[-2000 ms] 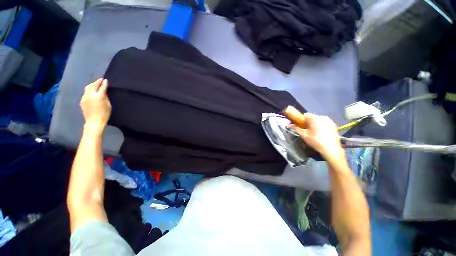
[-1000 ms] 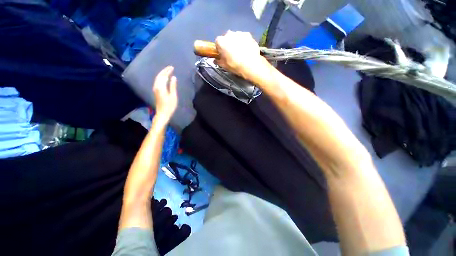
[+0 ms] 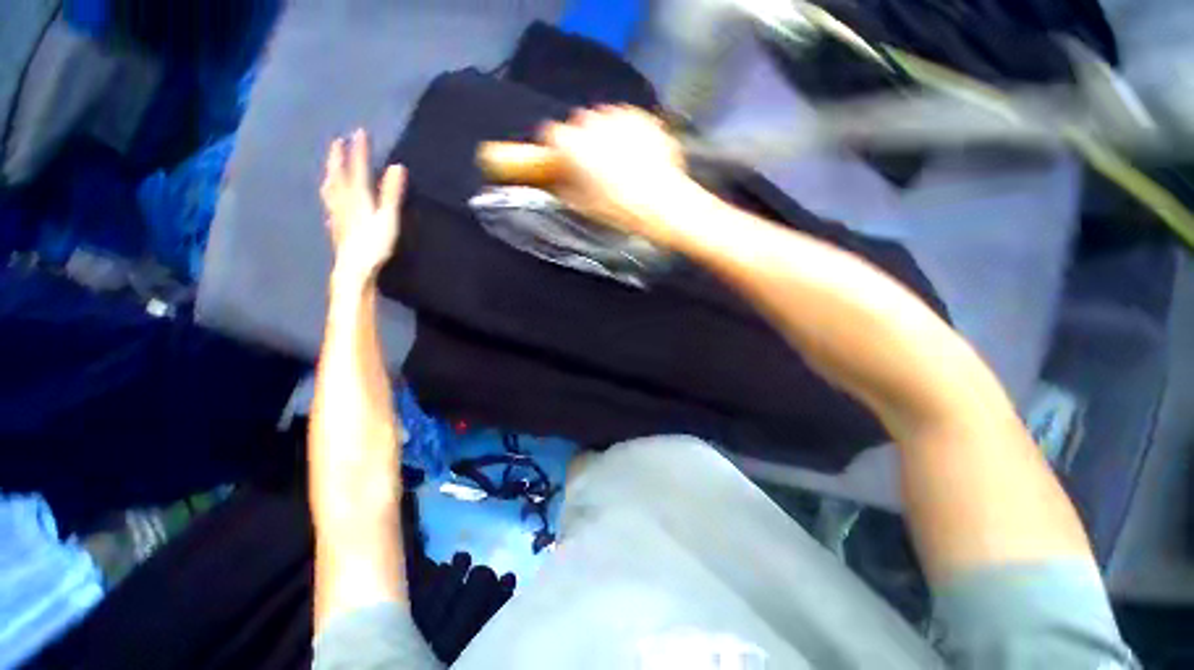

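A black garment (image 3: 615,340) lies spread across the grey padded pressing table (image 3: 295,170). My right hand (image 3: 613,164) is closed on the tan wooden handle of the silver steam iron (image 3: 557,238), which is over the garment's left part; both are blurred. Whether the iron touches the cloth is hard to tell. My left hand (image 3: 363,216) is at the garment's left edge with fingers apart, holding nothing that I can see. The board inside the garment is hidden.
A blurred steam hose (image 3: 904,121) runs from the iron to the upper right. A blue bar (image 3: 609,18) is at the table's far edge. Dark garments (image 3: 976,33) lie at the upper right. Black hangers (image 3: 513,474) lie on the blue floor. Light blue garments (image 3: 39,576) are at lower left.
Two seconds ago the iron was at the garment's right end; now it is over the left part. My left hand has moved from beyond the table's left side back to the garment's edge.
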